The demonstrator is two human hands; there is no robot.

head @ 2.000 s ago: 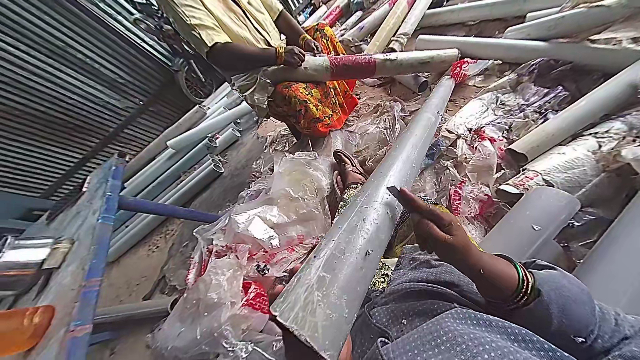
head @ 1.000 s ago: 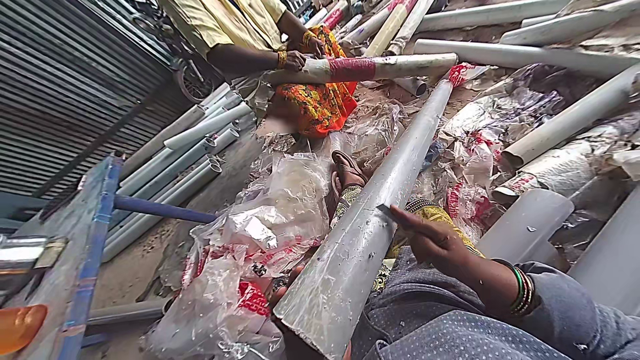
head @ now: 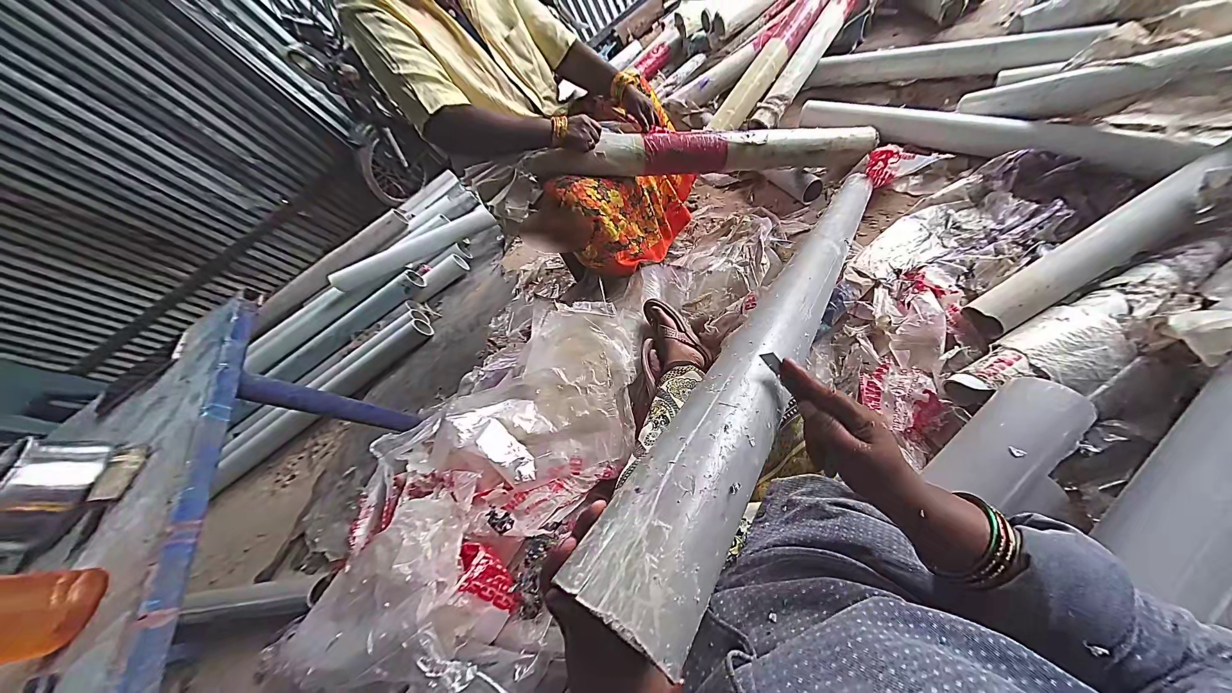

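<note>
A long grey plastic pipe (head: 712, 423) lies slanting across my lap, its near end at the bottom centre and its far end by a scrap of red-printed plastic film. My left hand (head: 597, 616) grips the near end from below and the side, and part of it is hidden under the pipe. In my right hand (head: 857, 433) is a small flat metal blade (head: 772, 363), pinched with the index finger stretched along it, at the pipe's right side near mid-length. Small dark and pale flecks dot the pipe's surface.
Crumpled plastic film (head: 539, 414) heaps left of the pipe. A seated person (head: 491, 87) holds another pipe (head: 770, 149) across the far end. More pipes (head: 1097, 241) lie at right and at left. A blue-edged table (head: 188, 520) stands at left.
Between the earlier frames, my right hand with the blade moved a little down and left along the pipe; it is now slightly farther up again. My left hand shows more at the near end.
</note>
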